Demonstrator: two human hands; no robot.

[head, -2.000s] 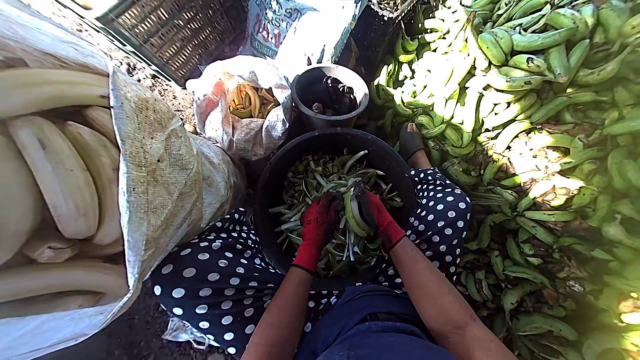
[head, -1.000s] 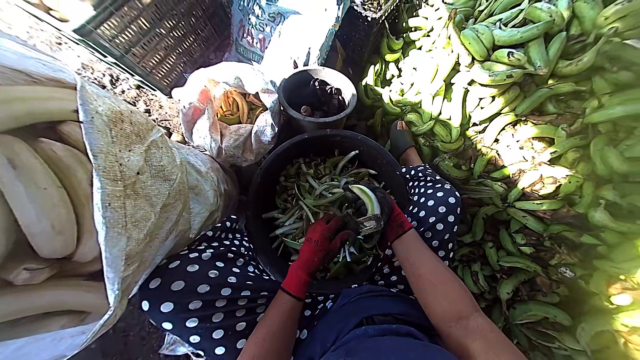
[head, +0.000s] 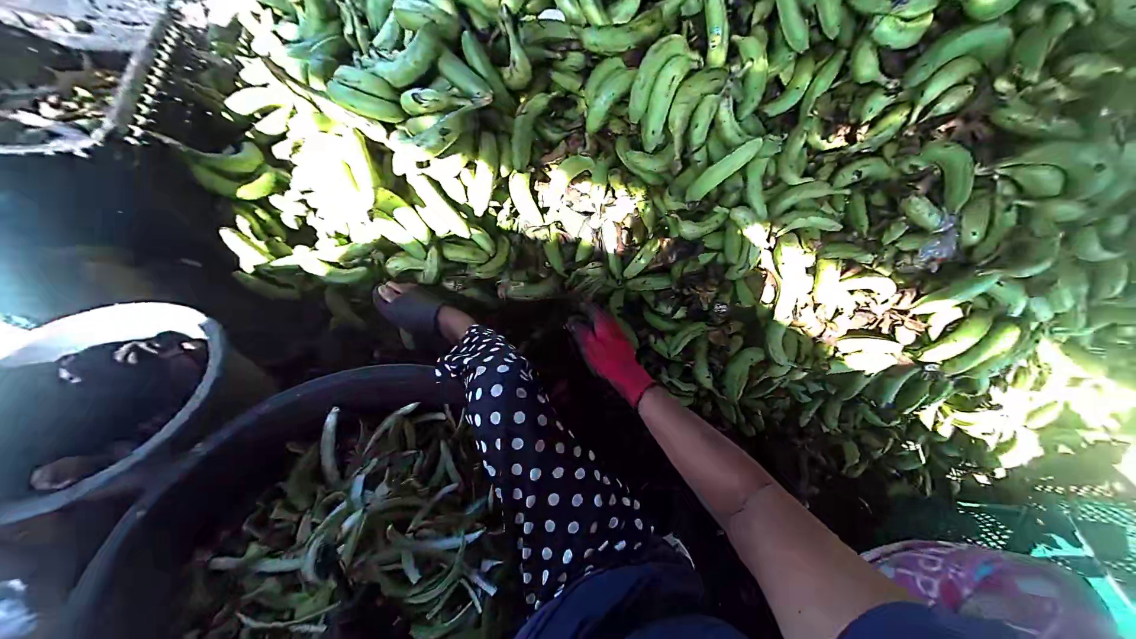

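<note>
My right hand (head: 611, 353), in a red work glove with dark fingers, reaches to the near edge of a large heap of green plantains (head: 661, 98). Its fingertips are in shadow beside the fruit, and whether they grip any is not clear. My left hand is out of view. At the lower left, a wide black tub (head: 342, 383) holds many green and whitish strips of peel (head: 390, 515), with no hand at it.
A grey bucket (head: 213, 346) with dark contents stands left of the tub. My foot (head: 413, 311) and polka-dot trouser leg (head: 532, 461) lie between tub and heap. A patterned bundle (head: 985, 586) and a green crate (head: 1047, 524) are at the lower right.
The view has swung right, toward the heap. My right hand has left the tub, where both hands were around a partly peeled plantain, and is now at the heap. My left hand has gone out of view.
</note>
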